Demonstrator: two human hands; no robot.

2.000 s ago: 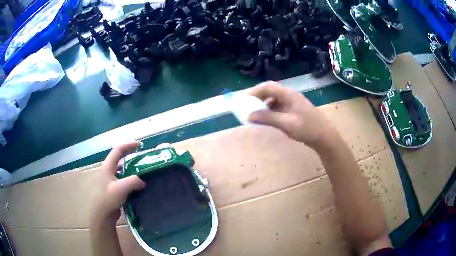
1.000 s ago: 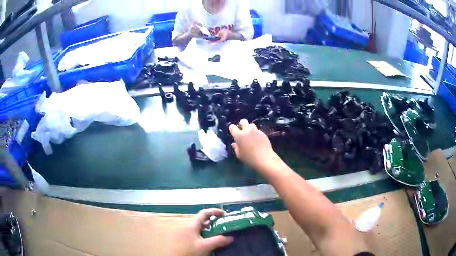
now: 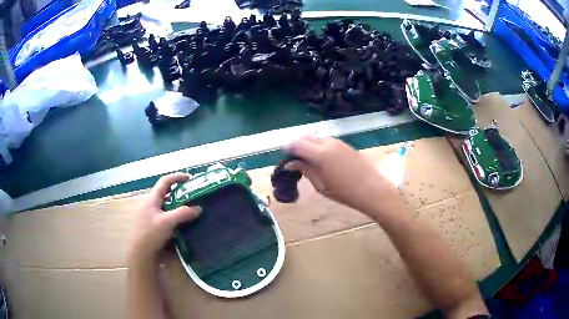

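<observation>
A green car body (image 3: 228, 233) with a pale rim and a dark hollow middle lies on the cardboard, its two pale rings toward me. My left hand (image 3: 159, 218) grips its far left end, thumb over the inner edge. My right hand (image 3: 324, 168) holds a small black part (image 3: 286, 182) by its top, just right of the car body and apart from it. The white glue bottle (image 3: 393, 167) with a blue tip lies on the cardboard, partly behind my right forearm.
A heap of black parts (image 3: 268, 62) lies beyond the pale metal rail (image 3: 143, 167). More green car bodies (image 3: 493, 159) stand at the right. A white plastic bag (image 3: 50, 93) and a blue crate (image 3: 59, 37) are at the left. A white scrap (image 3: 176, 104) lies left of the heap.
The glue bottle was put down from my right hand. My right hand reached to the heap and is back near the car body with a black part. The view tilted up, then down again.
</observation>
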